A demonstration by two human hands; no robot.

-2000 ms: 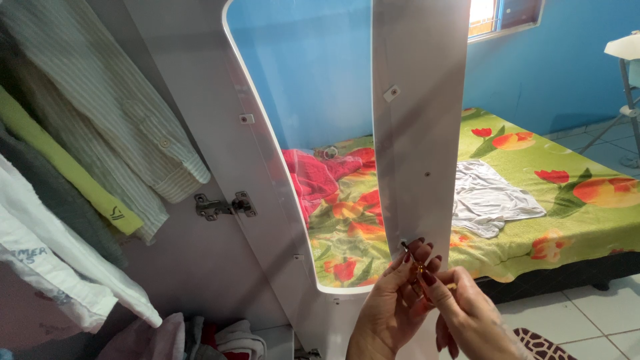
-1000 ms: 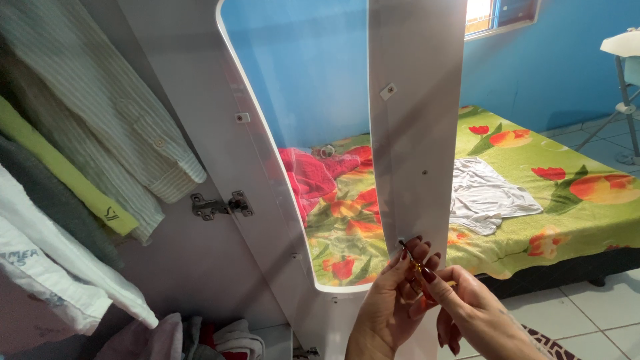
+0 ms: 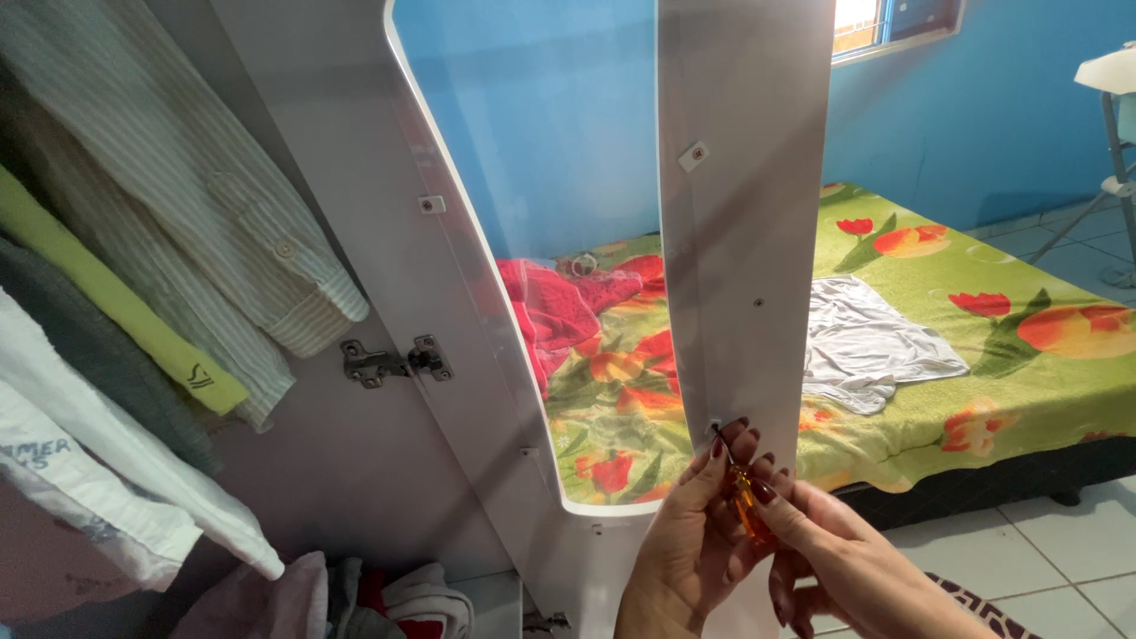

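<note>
An orange translucent-handled screwdriver [image 3: 748, 508] is held at the wardrobe door [image 3: 754, 222], its dark tip up against a small retaining clip [image 3: 713, 427] by the lower right edge of the door's clear panel [image 3: 586, 177]. My left hand [image 3: 692, 524] steadies the shaft and the front of the handle with its fingertips. From the right, my right hand [image 3: 825, 532] grips the handle between thumb and fingers. Other screwed clips, one at the upper right [image 3: 694, 156] and one at the left [image 3: 431, 205], sit along the panel's edge.
A metal hinge [image 3: 397, 360] joins the door to the wardrobe. Shirts [image 3: 257, 204] hang at left above folded clothes [image 3: 426, 599]. Behind the door stands a bed with a tulip-patterned cover [image 3: 923, 355] and a white cloth [image 3: 874, 342] on it. A white-topped stand [image 3: 1109, 71] is at far right.
My right hand has shifted its hold around the screwdriver handle, and more of the orange handle shows now. The tool's tip stays at the lower clip.
</note>
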